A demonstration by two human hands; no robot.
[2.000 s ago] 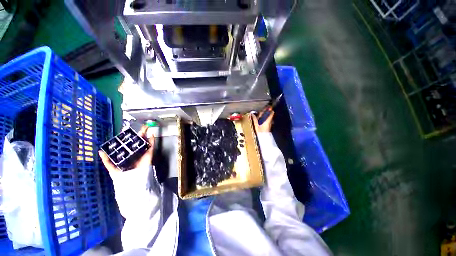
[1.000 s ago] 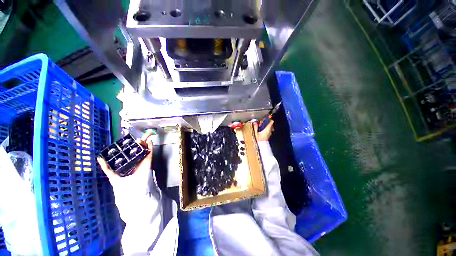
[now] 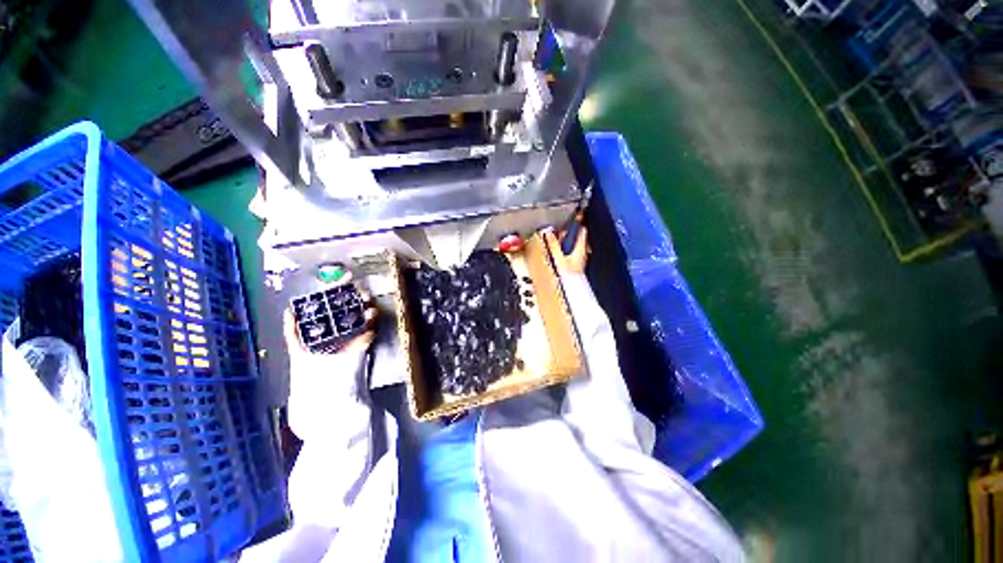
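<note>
My left hand holds a black gridded moulded piece with square open cells, just below the green button. My right hand is at the press's right front corner beside the red button, holding dark nippers pointing up. A shallow cardboard box sits against the press front with a heap of small black parts. The pale metal chute ends over the box. The press has its upper plates low; the die between them is mostly hidden.
A bright blue perforated crate stands at the left with a clear plastic bag and black pieces. Deeper blue bins stand to the right. Racks are at the far right beyond a yellow floor line.
My left hand has moved right with the gridded piece, off the green button. The press's upper plates have come down. My right hand stays at the corner with the nippers. The view has shifted slightly.
</note>
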